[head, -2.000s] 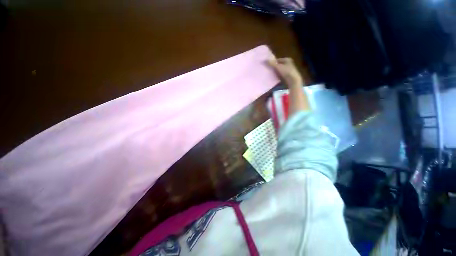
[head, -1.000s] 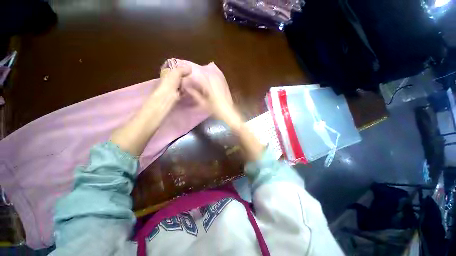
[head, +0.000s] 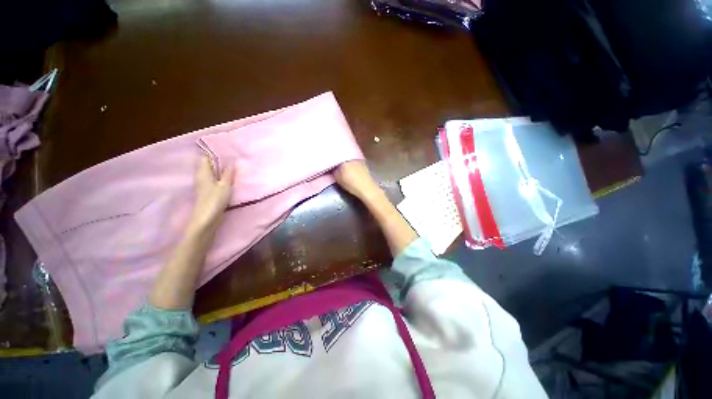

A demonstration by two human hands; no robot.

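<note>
Pale pink trousers (head: 140,195) lie flat across the brown table, with the waist end at the lower left. The leg end is folded back over the legs as a flap (head: 281,144). My left hand (head: 212,191) holds the hem end of this flap, thumb and fingers at its edge. My right hand (head: 351,175) is at the right fold, its fingers hidden under or inside the cloth.
A stack of clear polybags (head: 539,179) with a red band and white tie lies at the right edge. White sticker sheets (head: 433,204) lie beside it. Dark garments (head: 562,62) are at the far right, shiny packed trousers (head: 437,12) at the far side, loose pink cloth (head: 17,121) at left.
The leg end, first stretched out to the right, has been folded back leftward. My left hand has moved left and down with the hem; my right hand has moved to the fold.
</note>
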